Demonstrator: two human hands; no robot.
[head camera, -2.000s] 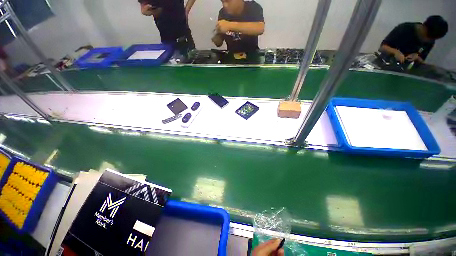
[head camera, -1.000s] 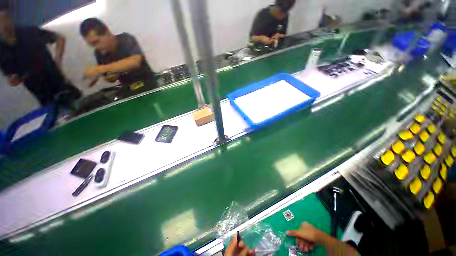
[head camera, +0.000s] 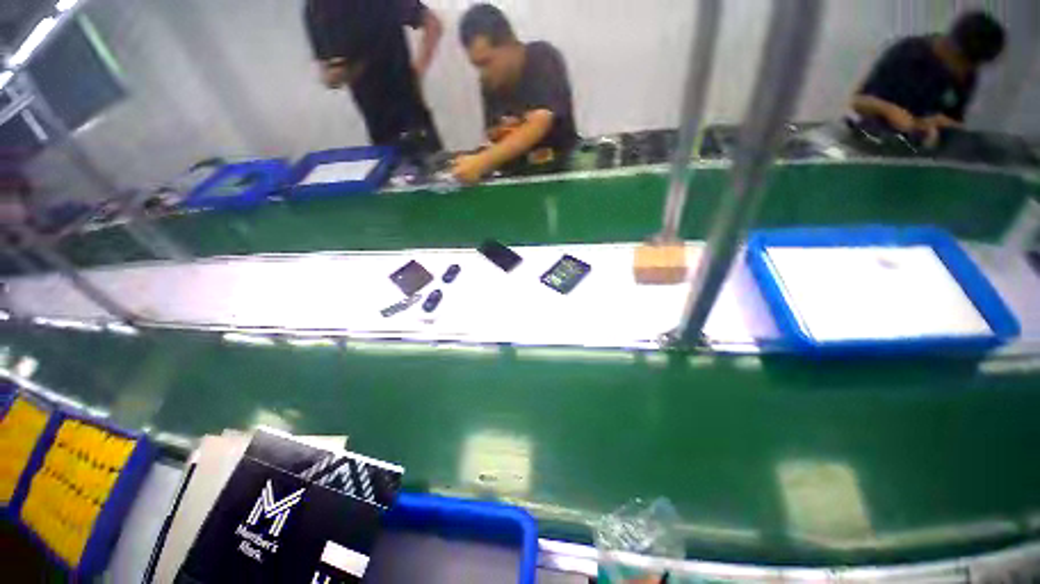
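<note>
A stack of black printed packaging with a white "M" logo (head camera: 279, 513) lies at the bottom left, with beige sheets under it. A crinkled clear plastic bag (head camera: 639, 530) lies at the bottom edge, right of centre, over a small strip of green mat. A sliver of skin at the very bottom edge below the bag seems to be my left hand (head camera: 652, 578). It is almost wholly cut off, so its grip cannot be told. My right hand is out of the picture.
A blue bin (head camera: 527, 548) stands beside the packaging, and bins of yellow parts (head camera: 80, 485) are far left. Across the green belt (head camera: 376, 382), a white shelf holds small dark devices, a brown box (head camera: 659, 264) and a blue tray (head camera: 1004, 325). Metal posts rise there. Several people work beyond.
The view swung right, then back left. Two hands showed at the mat one second ago, one with a small dark stick; now only a sliver of skin shows. The seated person opposite has lowered an arm.
</note>
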